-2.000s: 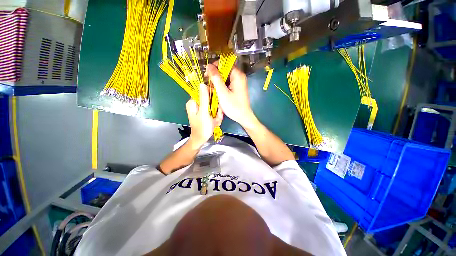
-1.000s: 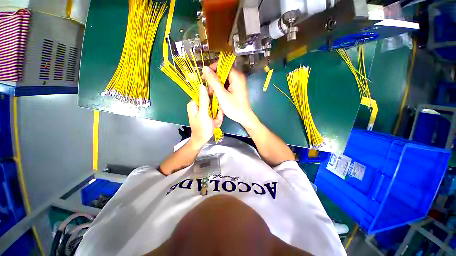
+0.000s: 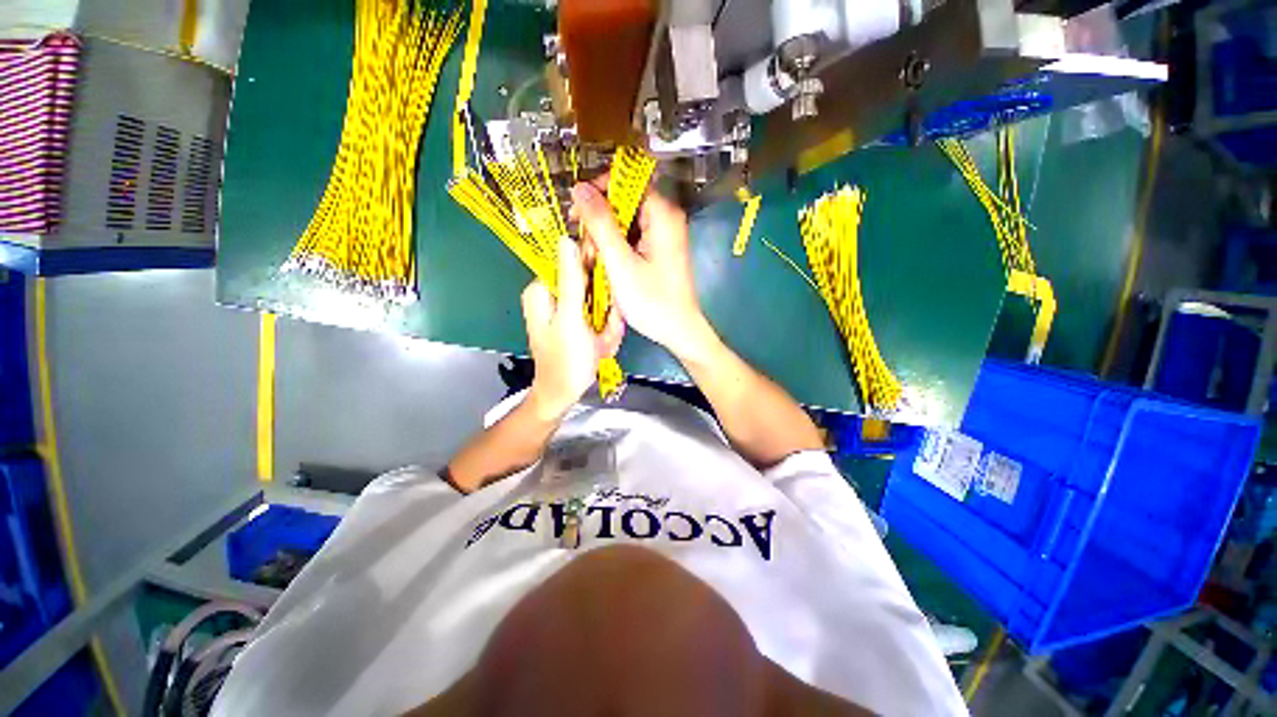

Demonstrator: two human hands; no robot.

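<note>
My left hand [image 3: 560, 331] is closed around a bunch of yellow wires [image 3: 507, 228], which fans out up and to the left. My right hand [image 3: 653, 275] is beside it, holding the yellow wires [image 3: 629, 174] that stand up on the right side of the V. The lower wire ends [image 3: 609, 377] stick out below my hands. The orange-brown block [image 3: 605, 70] of the grey metal machine [image 3: 882, 91] is directly above my hands. The small metal parts [image 3: 557, 144] lie behind the wire tips; which wire touches them cannot be told.
A wide yellow wire bundle [image 3: 373, 168] lies on the green bench [image 3: 462, 301] at left. A smaller bundle [image 3: 845, 287] lies right of the machine, with loose wires [image 3: 1001, 203] farther right. A blue bin [image 3: 1071, 490] stands at right, a vented grey cabinet [image 3: 157, 154] at left.
The fanned wires in my left hand have shifted slightly. Both hands keep nearly the same place and grip, and the view has moved a little.
</note>
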